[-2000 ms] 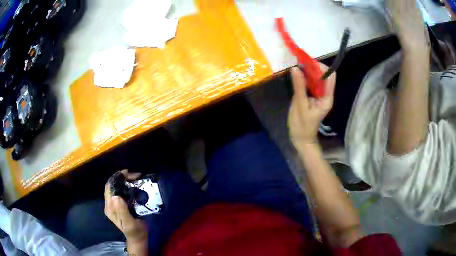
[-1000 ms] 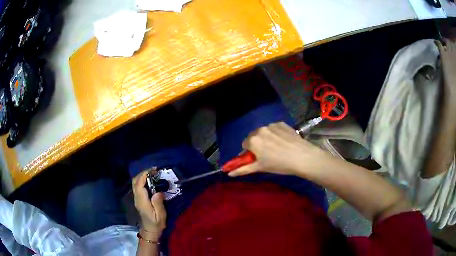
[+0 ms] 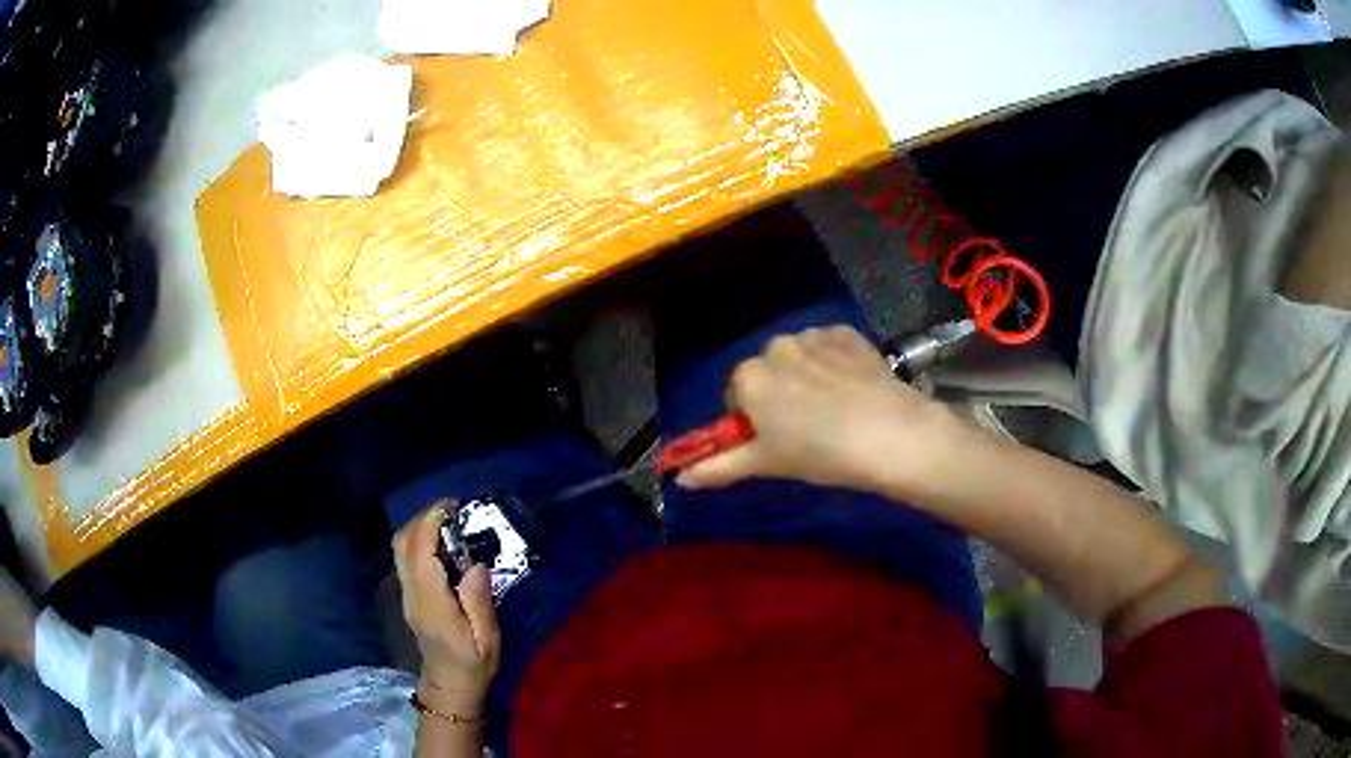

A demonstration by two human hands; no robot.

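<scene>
My left hand [image 3: 445, 600] holds a small camera unit [image 3: 496, 545] over my lap, below the bench edge. Its white, squarish plate faces up and to the right, with a dark round part in the middle. My right hand [image 3: 815, 407] is closed around the red air blow gun [image 3: 702, 444]. The gun's thin nozzle points left toward the unit. The tip is blurred, and a small gap seems to lie between it and the plate. A metal fitting behind my right hand joins the coiled red hose [image 3: 1011, 299].
The pale bench [image 3: 1022, 67] carries shiny orange tape [image 3: 593, 148] and white wipes [image 3: 338, 126]. Black camera units [image 3: 71, 289] crowd the far left. A person's light sleeve [image 3: 1185, 341] is close on the right, another pale sleeve [image 3: 222, 703] at the lower left.
My right hand swung the blow gun from the bench edge down over my lap toward the unit. My left hand moved slightly right with the unit. Since a second ago, the nozzle sits slightly higher.
</scene>
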